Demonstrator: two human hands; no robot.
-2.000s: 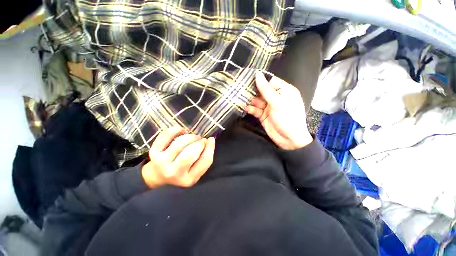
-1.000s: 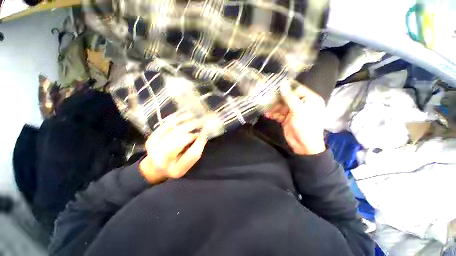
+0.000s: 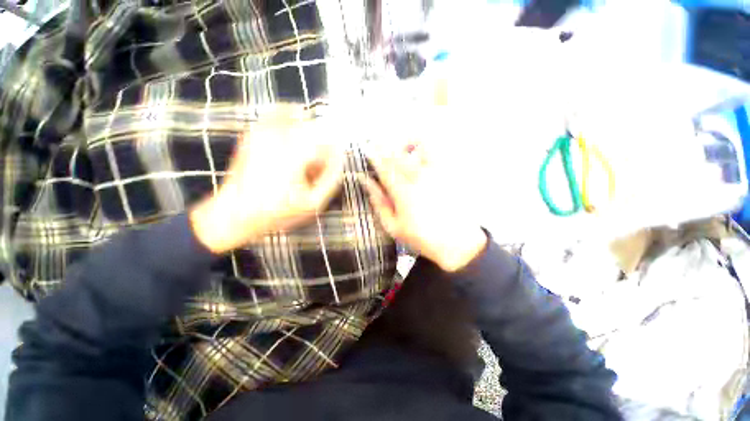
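The plaid fabric (image 3: 156, 123), black with cream and yellow checks, spreads over the left and centre of the table and hangs down to the lap. My left hand (image 3: 284, 173) lies on it near the centre, blurred, with fingers bent at its right part. My right hand (image 3: 419, 201) is just to the right, at the fabric's right edge, with its thumb side against a narrow strip of plaid. Strong glare washes out the fingertips of both hands, so their grip is unclear. The machine parts beyond them are also washed out.
Thread snips with green and yellow loop handles (image 3: 576, 177) lie on the white table (image 3: 510, 148) right of my right hand. A pale cloth pile (image 3: 674, 321) is below the table at the right. Something blue shows at the upper right.
The view has shifted up to the tabletop. Both hands have moved from the lap, forward onto the table with the plaid fabric. The snips now show fully.
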